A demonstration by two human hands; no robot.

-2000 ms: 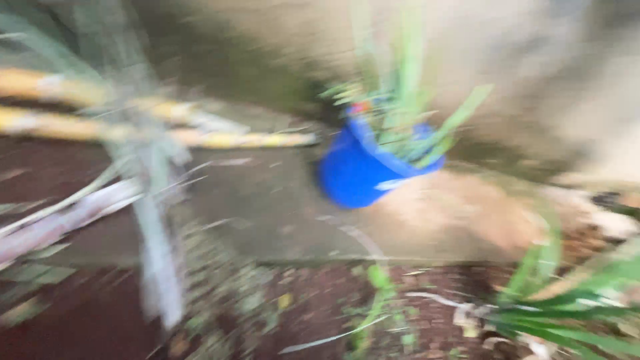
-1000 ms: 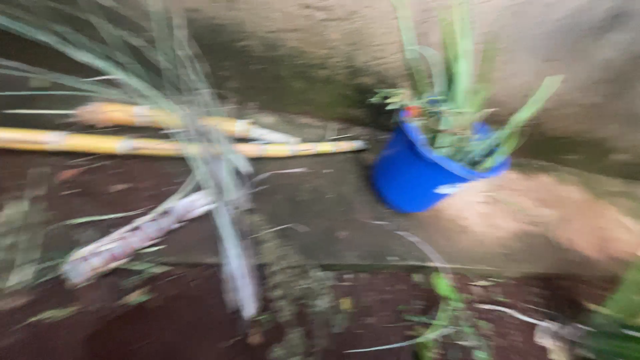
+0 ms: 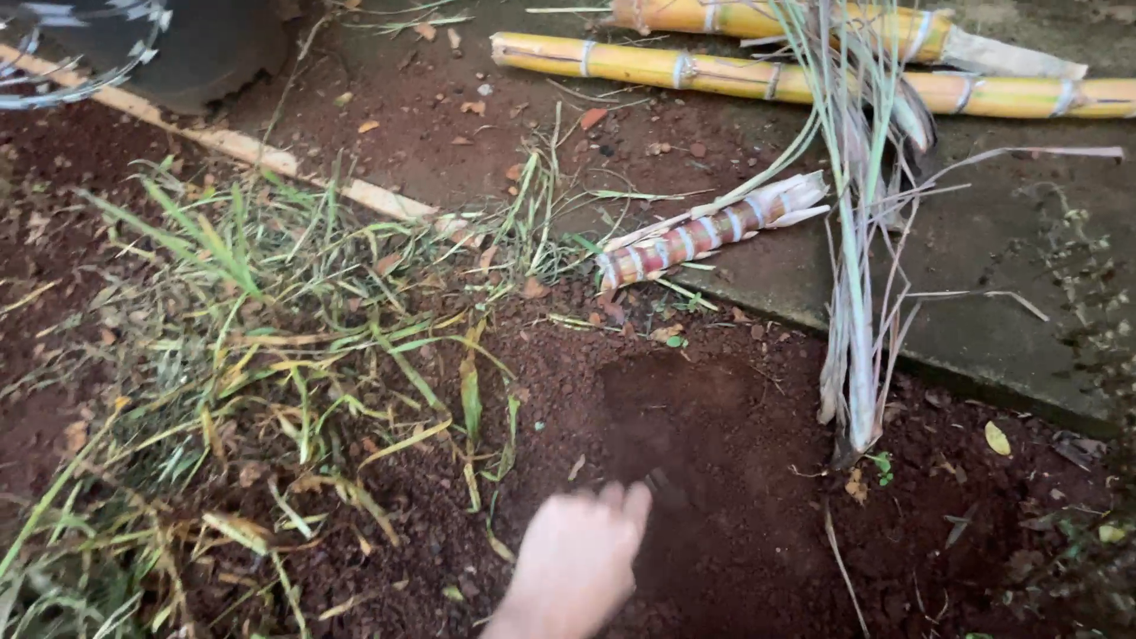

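My left hand (image 3: 581,555), blurred, reaches in from the bottom edge over dark red-brown soil (image 3: 710,497). Its fingers look curled; whether anything is between them cannot be told. A shallow, darker hollow (image 3: 683,399) lies just beyond the fingertips. Past that, a short reddish sugarcane piece with pale rings (image 3: 688,244) lies across the edge of a concrete slab (image 3: 994,355). To the right, a clump of long-leaved grass stalks (image 3: 856,355) has its pale base on the soil and its leaves over the slab. My right hand is not in view.
Cut, yellowing grass (image 3: 311,355) covers the soil at left. Two yellow cane stalks, the nearer one (image 3: 621,64) longer, lie at the top right. A thin wooden strip (image 3: 240,146) runs diagonally, with coiled razor wire (image 3: 142,49) and a dark round object (image 3: 213,53) beyond.
The view has swung left, and the blue bucket with plants seen earlier is out of frame. My left hand has come into view over the soil.
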